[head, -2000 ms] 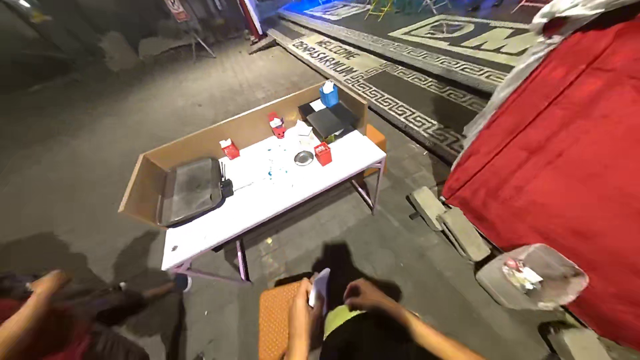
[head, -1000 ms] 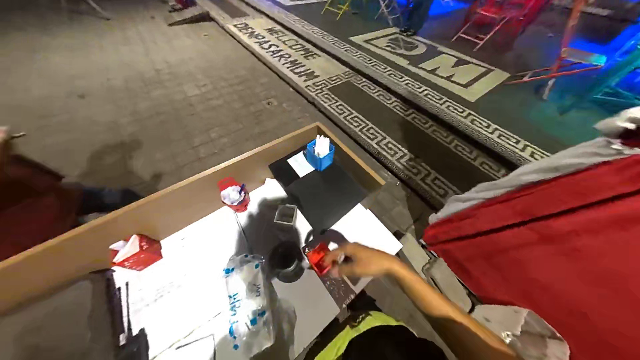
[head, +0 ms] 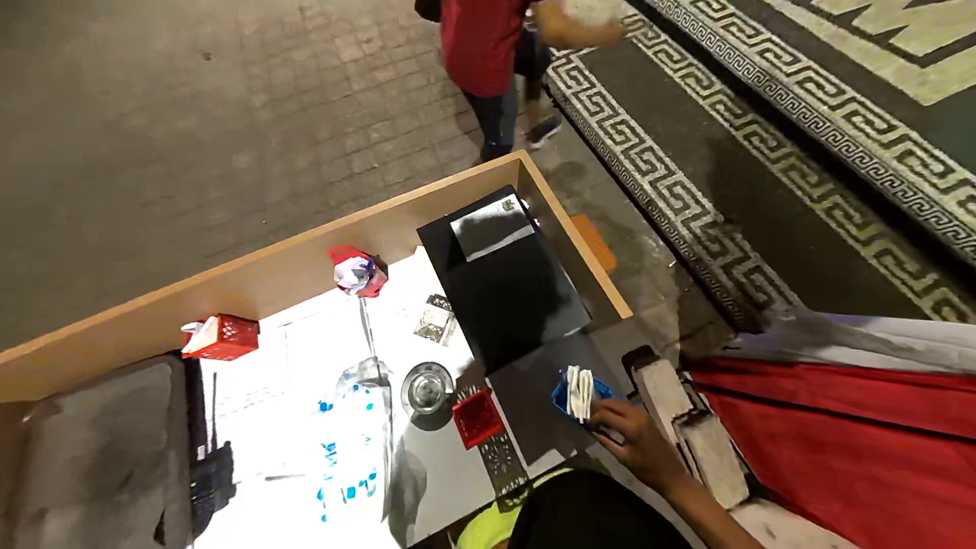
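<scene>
My right hand [head: 627, 438] is at the right front corner of the table, its fingers at the edge of a blue plastic basket [head: 563, 396] that holds folded white tissues [head: 579, 393]. Left of it stands a small red plastic basket [head: 477, 418], with a glass ashtray [head: 427, 389] beyond. A clear plastic bag with blue print [head: 354, 450] lies on the white tabletop [head: 259, 427]. Behind the blue basket lies a flat black case [head: 507, 297] with a white paper [head: 492, 227] on it. My left hand is out of view.
A wooden board rim [head: 290, 244] runs along the table's back. Two red baskets with tissues [head: 221, 337] [head: 358, 273] stand against it. A grey case [head: 99, 457] lies at the left. A person in a red shirt [head: 480, 53] is beyond the table; red cloth [head: 846, 435] hangs at right.
The blue basket has moved from the back of the black case to the front right corner. My right hand has gone from the red basket to the blue one. A person has come into view.
</scene>
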